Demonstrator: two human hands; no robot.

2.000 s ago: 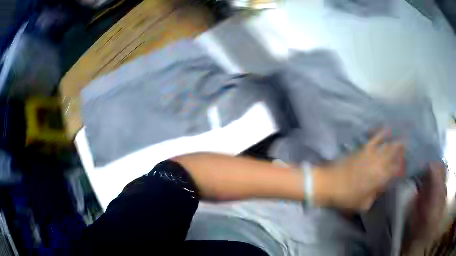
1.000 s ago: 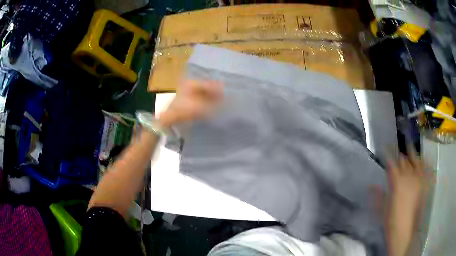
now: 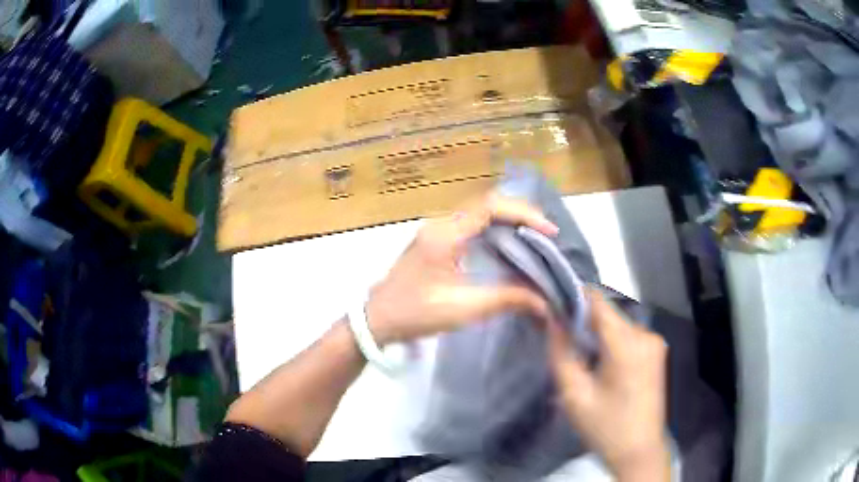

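Grey cloth panels (image 3: 490, 377) are gathered in a bunch above the white board (image 3: 311, 301), partly blurred. My left hand (image 3: 461, 268), with a white band on the wrist, grips the folded upper edges between thumb and fingers. My right hand (image 3: 617, 377) holds the same edges from the right side, close to my left thumb. Several edges lie together in a curved fold between the hands. The lower part of the cloth hangs towards my lap; how far it goes is hidden by my hands and the blur.
A brown carton (image 3: 311, 141) lies behind the board. A yellow stool (image 3: 141, 169) stands at the left, near blue crates and a green-and-white carton. At the right are a white table (image 3: 801, 348), yellow-black machine parts (image 3: 772, 202) and a heap of grey cloth (image 3: 801, 104).
The grey cloth lay spread over the board and carton and is now lifted and gathered. My left hand moved right and my right hand moved left, so they now meet on its edges.
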